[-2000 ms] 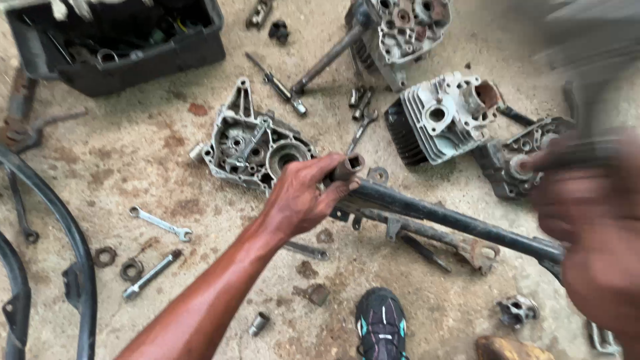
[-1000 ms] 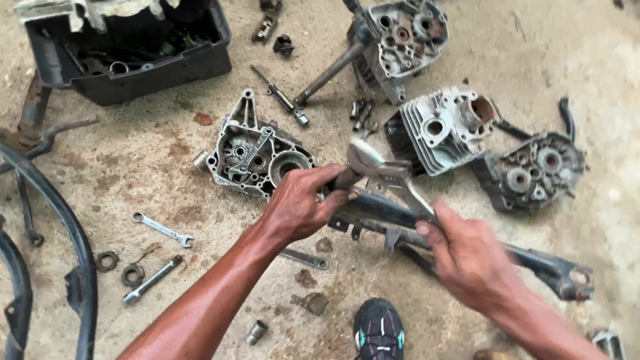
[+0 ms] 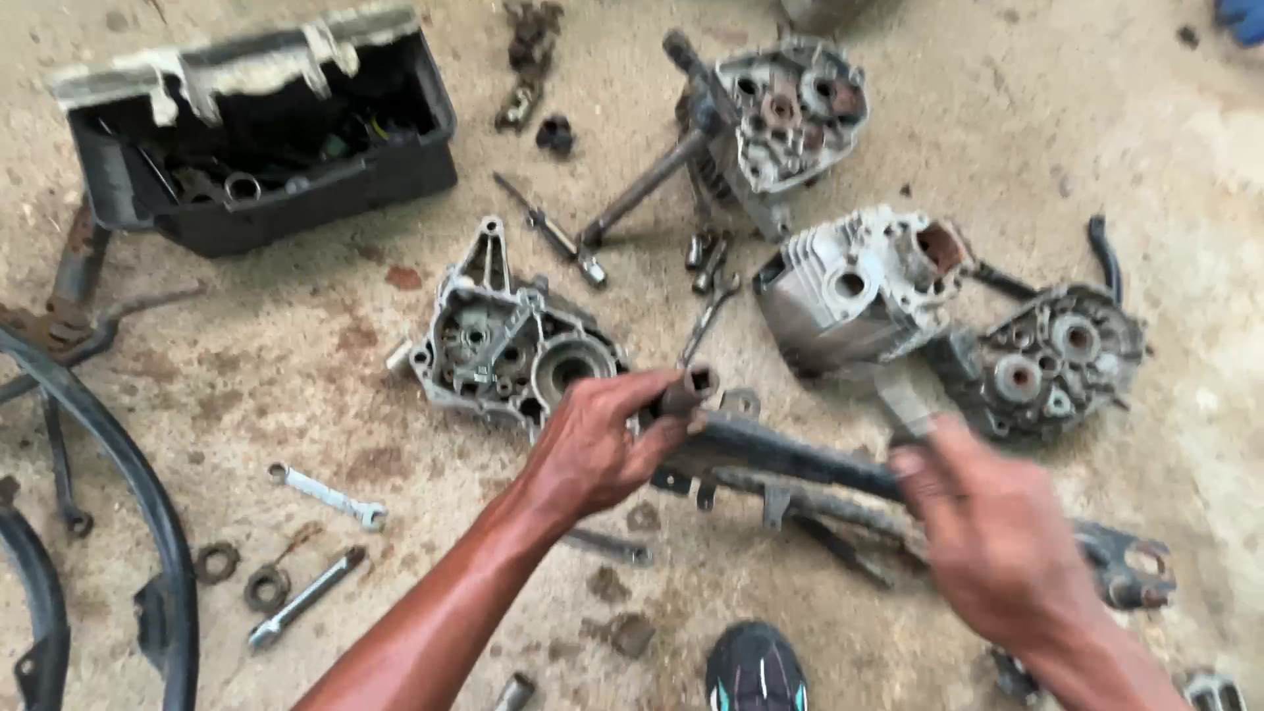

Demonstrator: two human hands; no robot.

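My left hand (image 3: 602, 439) grips a dark metal socket (image 3: 688, 390) with a square hole at its end, over the edge of an aluminium engine crankcase half (image 3: 494, 346). A combination wrench (image 3: 509, 336) lies in that casing. My right hand (image 3: 987, 523), blurred, is closed on the handle of a tool (image 3: 904, 405) whose head is too smeared to make out. The tool is apart from the socket. Under both hands runs a black steel swingarm (image 3: 790, 454). A finned engine cylinder (image 3: 849, 286) sits beyond my right hand.
A black toolbox (image 3: 306, 212) stands at the upper left. Two more engine casings (image 3: 1062, 360) (image 3: 790, 109) lie at the right and top. Black curved frame tubes (image 3: 128, 474) fill the left edge. A wrench (image 3: 331, 494), round nuts (image 3: 217, 562) and a shoe (image 3: 755, 671) are nearer.
My right hand has swung the tool away from the socket, to the right; one second ago its metal head was at the socket. My left hand still holds the socket over the crankcase.
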